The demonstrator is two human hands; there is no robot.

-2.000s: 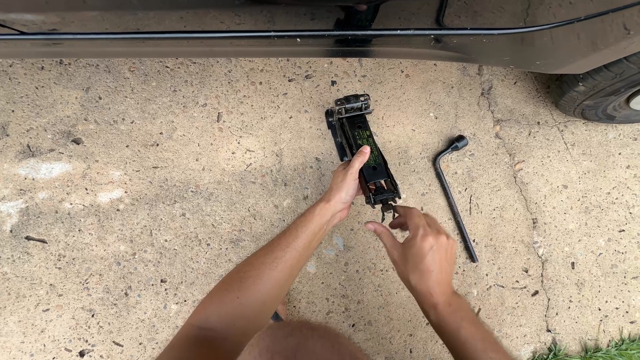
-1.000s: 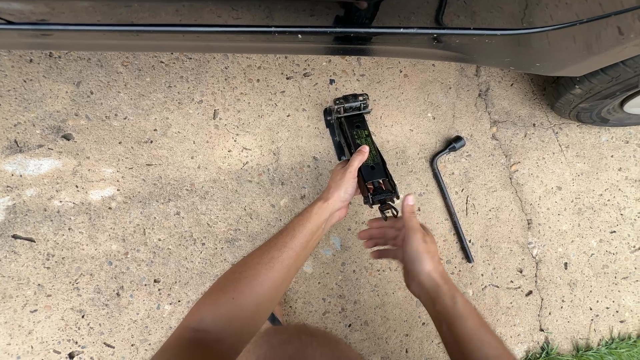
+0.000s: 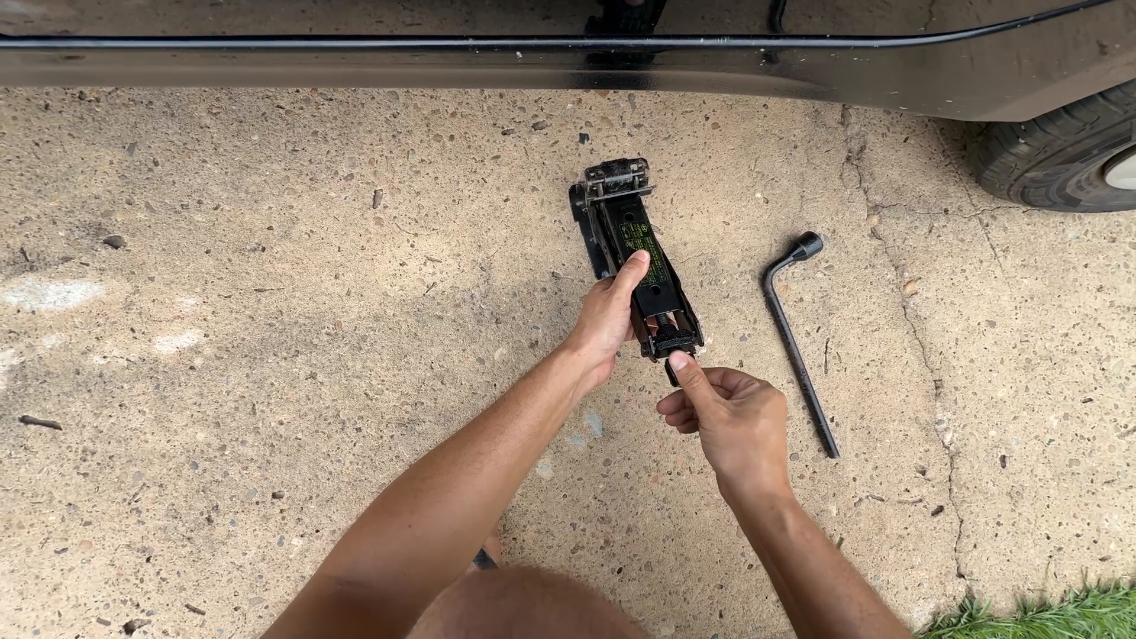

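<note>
A black metal scissor jack [image 3: 655,295], folded low and bearing a label with writing, is gripped around its left side by my left hand [image 3: 612,315], the thumb lying on its top. At the jack's near end, my right hand [image 3: 732,417] has its thumb and fingers on the small metal eye [image 3: 672,373] of the screw, which they partly hide. To the right, an L-shaped black lug wrench [image 3: 799,355] lies on the concrete, socket end away from me.
A dark car's lower side panel [image 3: 399,67] runs across the top, with a tyre [image 3: 1043,155] at the upper right. Cracks cross the concrete [image 3: 266,355] on the right. Grass [image 3: 1065,612] edges the lower right corner. My knee [image 3: 528,608] shows at the bottom.
A second ago my right hand was off the screw's eye with its fingers spread; now it is back on it. My left hand has kept its hold on the jack.
</note>
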